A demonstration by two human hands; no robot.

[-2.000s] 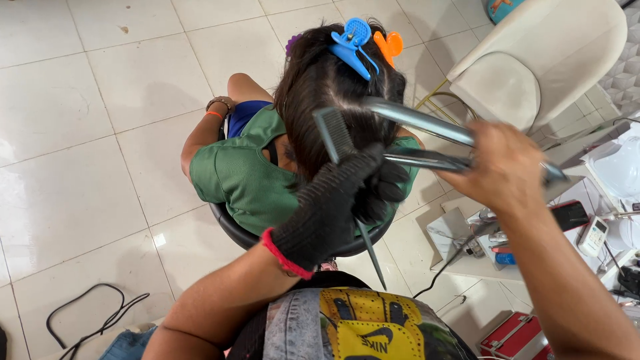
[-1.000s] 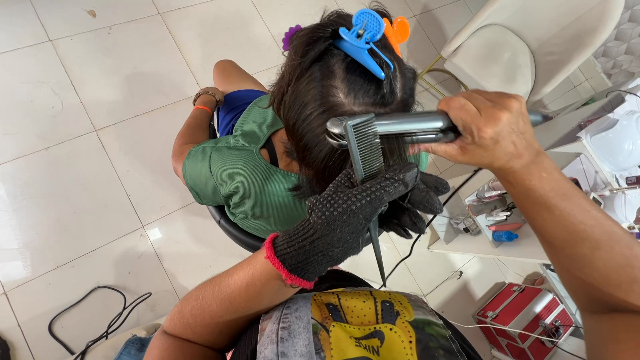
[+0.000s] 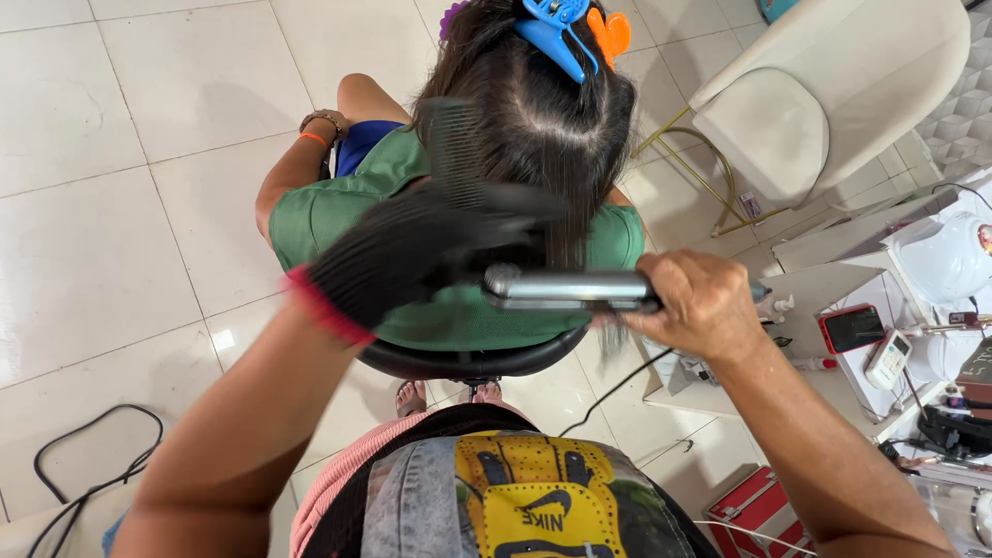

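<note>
My left hand (image 3: 434,240), in a black knit glove with a red cuff, is blurred and holds a dark comb (image 3: 456,147), teeth up, beside the hair. Bare, my right hand (image 3: 694,302) grips a hair straightener (image 3: 573,288), closed across the lower ends of a long dark strand (image 3: 566,209). The strand's tips hang below the plates. A seated person in a green top (image 3: 325,225) faces away from me. Blue (image 3: 559,35) and orange (image 3: 612,32) claw clips hold hair on the crown; a purple clip (image 3: 449,19) shows at its left.
A cream chair (image 3: 763,136) with gold legs stands at upper right. The cluttered white counter (image 3: 845,372) at right bears a phone (image 3: 852,327) and a remote (image 3: 889,359). Below it is a red case (image 3: 763,511). Black cables (image 3: 101,488) lie at lower left.
The straightener in my right hand has come down from near the scalp to the lower ends of the hair. My left hand with the comb has moved left, away from the straightener.
</note>
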